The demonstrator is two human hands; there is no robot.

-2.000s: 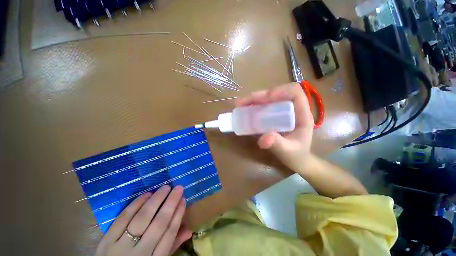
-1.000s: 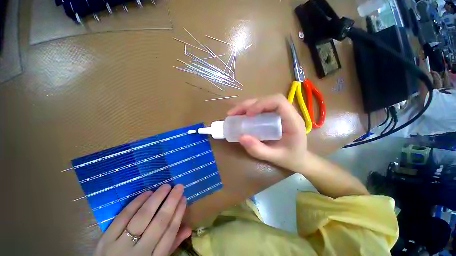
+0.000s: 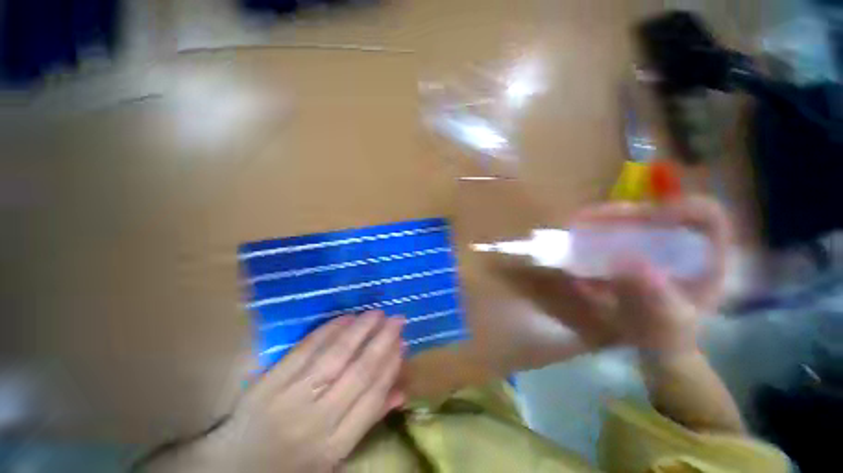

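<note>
The blue solar cell (image 3: 356,268) lies flat on the brown table, with pale stripes along it. My left hand (image 3: 319,388) lies flat with its fingers on the cell's lower edge. My right hand (image 3: 665,277) holds the white flux bottle (image 3: 601,248) sideways, its nozzle pointing left, to the right of the cell and apart from it. The frame is blurred.
Loose tabbing ribbon (image 3: 481,134) lies beyond the cell. Scissors with yellow and red handles (image 3: 638,180) lie behind my right hand. The black iron stand (image 3: 679,46) and a dark box (image 3: 804,166) are at the right. Dark stacks (image 3: 55,42) are at the far left.
The view has shifted, so the cell and table things appear further right. My right hand has moved the bottle away from the cell to the right. My left hand stays on the cell.
</note>
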